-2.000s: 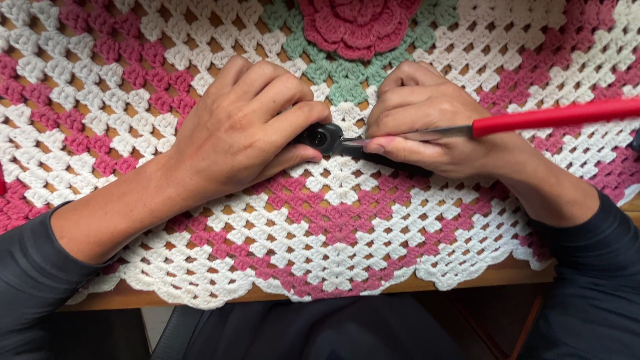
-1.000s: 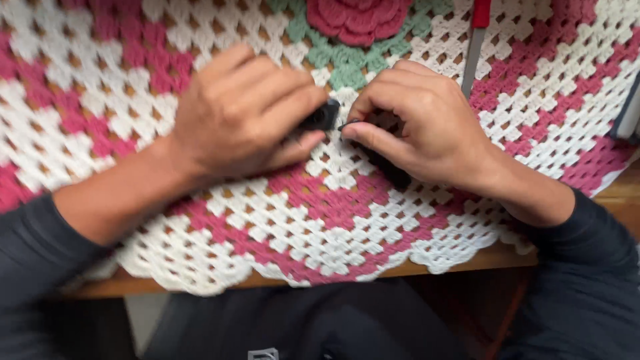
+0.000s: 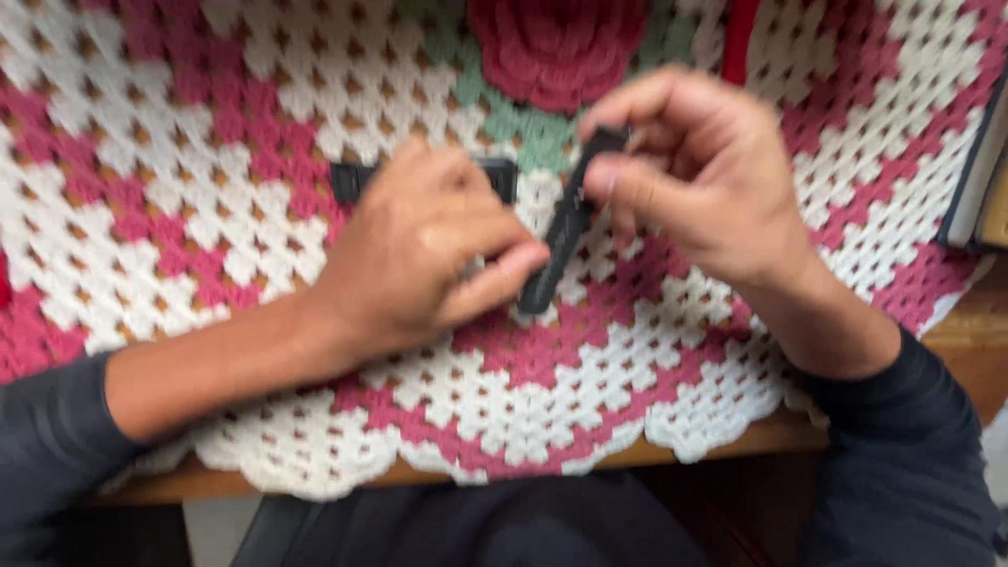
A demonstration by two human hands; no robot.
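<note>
My right hand (image 3: 701,173) pinches a black strap (image 3: 563,228), apparently a watch strap, near its upper end between thumb and fingers. The strap slants down to the left over the crocheted cloth (image 3: 535,354). My left hand (image 3: 441,236), blurred and with curled fingers, is just left of the strap; its thumb tip is close to the strap's edge, and contact cannot be told. Behind the left hand lies a black piece (image 3: 350,183), partly hidden, with a rectangular frame-like end (image 3: 502,177) showing on its right. A red tool handle (image 3: 740,43) lies beyond my right hand.
The pink, white and green crocheted cloth covers the wooden table, with a raised pink crochet flower (image 3: 561,47) at the top. A book-like object (image 3: 976,181) stands at the right edge. The table's wooden front edge (image 3: 732,441) runs below the cloth's scalloped border.
The red-handled tool was in my right hand two seconds ago and was let go. My hands have drawn apart from the black pieces' earlier meeting point, and the strap is now lifted in my right hand.
</note>
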